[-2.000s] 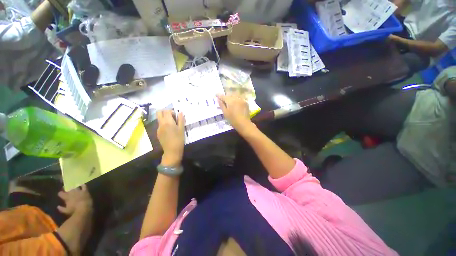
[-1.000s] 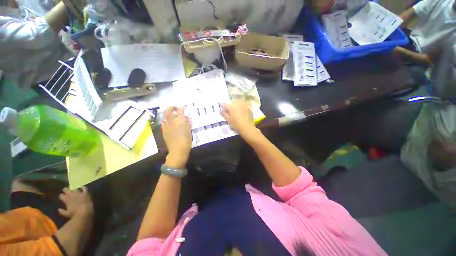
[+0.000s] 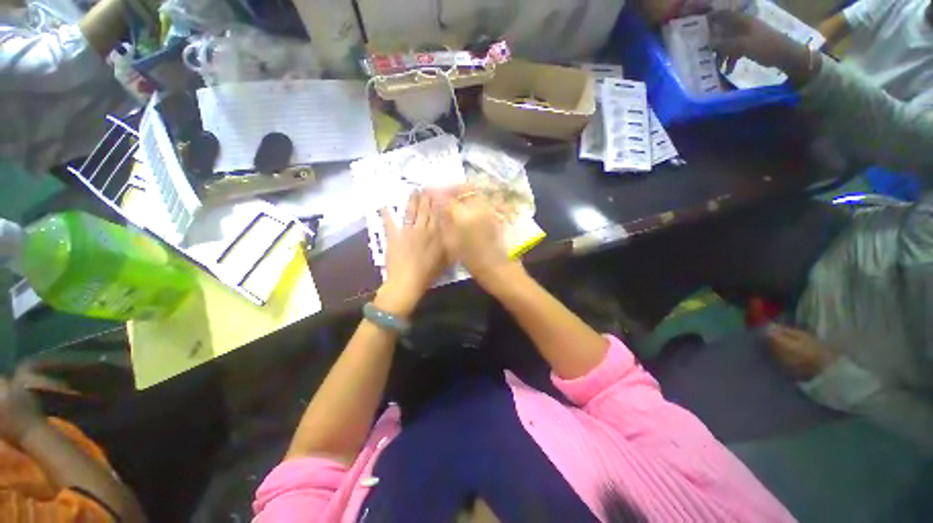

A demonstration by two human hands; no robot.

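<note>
A white printed leaflet (image 3: 409, 163) lies flat in front of me near the table's front edge. My left hand (image 3: 414, 240) rests on its lower part with the fingers spread. My right hand (image 3: 476, 230) is beside it, touching or nearly touching it, with the fingers curled over the leaflet's right side. Whether the fingers pinch the paper is hidden. Both hands cover most of the lower part of the sheet. A clear plastic bag (image 3: 501, 174) lies just right of the leaflet.
A green bottle (image 3: 107, 268) and yellow card (image 3: 230, 332) are at left. Behind are a lined sheet (image 3: 297, 117) and an open carton (image 3: 537, 99). Folded leaflets (image 3: 626, 128) lie right of it, near a blue bin (image 3: 731, 105). Another person's arm (image 3: 859, 112) reaches over the bin.
My left hand has moved right across the leaflet to meet my right hand, which has shifted slightly left. Another person's arm has come in over the blue bin.
</note>
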